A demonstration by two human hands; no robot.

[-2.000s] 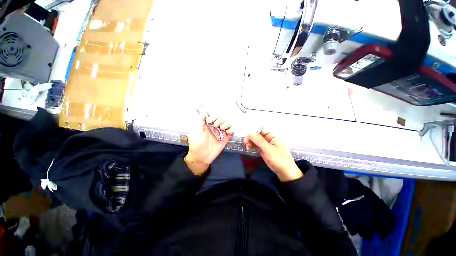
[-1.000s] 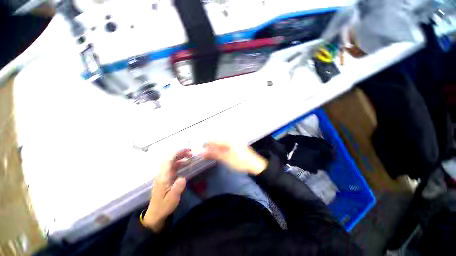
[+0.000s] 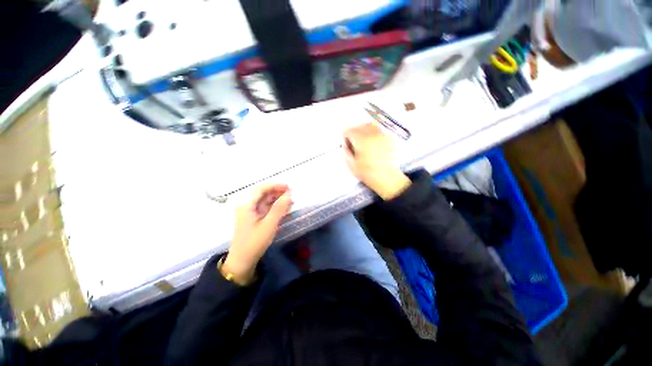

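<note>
My left hand (image 3: 259,225) is over the table's front edge, palm turned up, with its fingers curled. Whether it holds anything small cannot be told. My right hand (image 3: 372,159) is over the white table (image 3: 143,207), farther forward and to the right, its fingers bent. A dark spot shows between its fingers; I cannot tell whether it is a thing or a shadow. A thin silver tool (image 3: 388,120), like tweezers, lies on the table just beyond my right hand, apart from the fingers.
The sewing machine head (image 3: 204,36) with a red-edged panel (image 3: 357,70) stands behind. Yellow-handled scissors (image 3: 505,61) lie at the back right. A blue crate (image 3: 532,268) with cloth is below right. A taped cardboard sheet (image 3: 32,214) is at the left.
The view has turned right. My hands have moved farther apart, the right one forward over the table. A silver tool seen at my left hand earlier is gone from there; one now lies on the table.
</note>
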